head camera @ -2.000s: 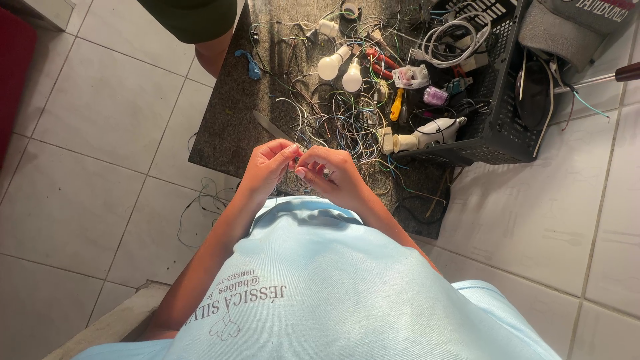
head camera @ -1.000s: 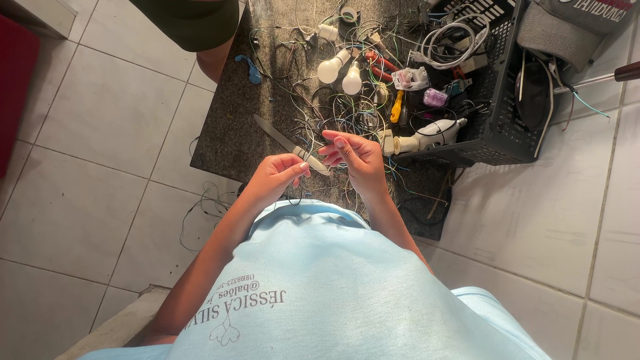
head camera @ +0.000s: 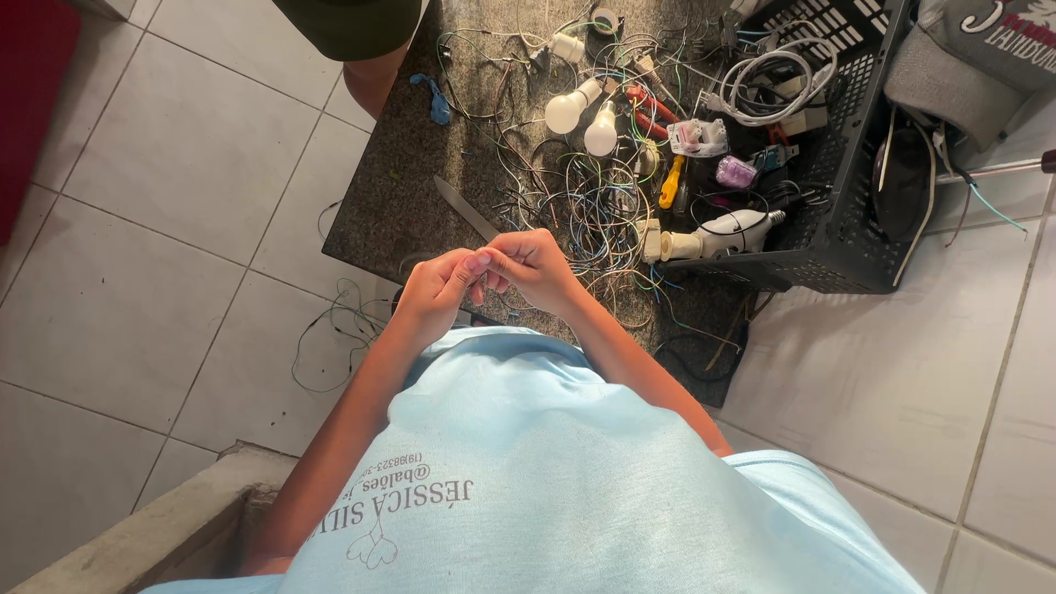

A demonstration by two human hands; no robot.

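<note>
My left hand (head camera: 441, 289) and my right hand (head camera: 532, 264) meet at the fingertips above the near edge of a dark granite slab (head camera: 379, 198). Thumbs and forefingers are pinched together. Something very thin, perhaps a wire, may be between them, but the fingers hide it. Just beyond my right hand lies a knife (head camera: 466, 206), its blade showing and its handle covered by the hand. To the right of it spreads a tangle of thin electrical wires (head camera: 602, 206). Two white light bulbs (head camera: 565, 111) (head camera: 601, 132) lie farther back.
A black plastic crate (head camera: 833, 247) at right holds a coiled white cable (head camera: 742, 95). Near it are a yellow-handled tool (head camera: 671, 183), red-handled pliers (head camera: 650, 111), a white lamp (head camera: 734, 233) and a grey cap (head camera: 949, 74). Another person's leg (head camera: 371, 82) stands at the slab's far left.
My hands were together, then apart with the knife's handle showing between them, and now meet again at the fingertips. My right hand has come back over the handle.
</note>
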